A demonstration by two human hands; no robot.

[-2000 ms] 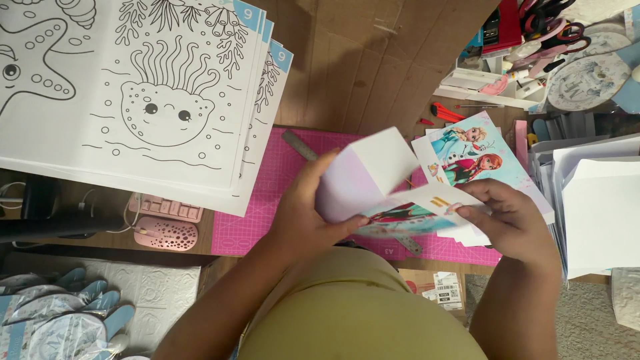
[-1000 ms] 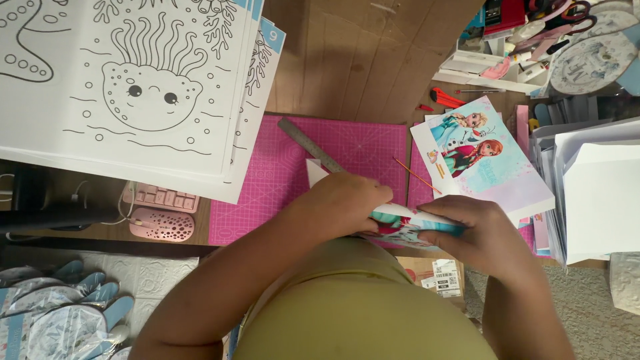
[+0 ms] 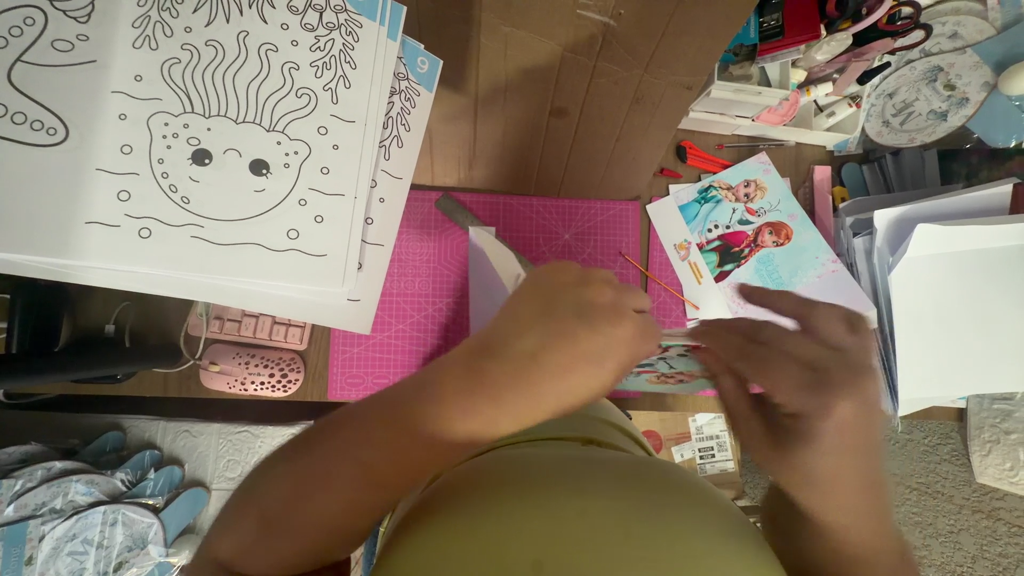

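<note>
A folded printed paper piece (image 3: 668, 372) with cartoon figures lies between my hands, low over the pink cutting mat (image 3: 416, 296). My left hand (image 3: 568, 328) closes over its left part, and a pale paper flap (image 3: 486, 280) sticks out beyond that wrist. At the piece's right end is my right hand (image 3: 800, 360), blurred, fingers bent against the edge; its grip is partly hidden. A metal ruler (image 3: 458, 212) lies on the mat, partly under the flap. Right of it rests a thin orange stick (image 3: 658, 280). Flat printed sheets (image 3: 752, 232) with the same figures overlap the mat's right side.
Coloring pages (image 3: 232, 192) fill the upper left, above a pink keyboard (image 3: 248, 326) and pink mouse (image 3: 252, 370). A red utility knife (image 3: 702, 157) lies near a white organizer (image 3: 748, 100) with scissors (image 3: 900, 28). Stacked white paper (image 3: 956, 308) stands at right; a cardboard box (image 3: 672, 440) is below.
The paper piece, raised and opened like a box two seconds ago, is now lower and flatter between my hands. My left hand has moved across it to the right. The printed sheets at right are more exposed.
</note>
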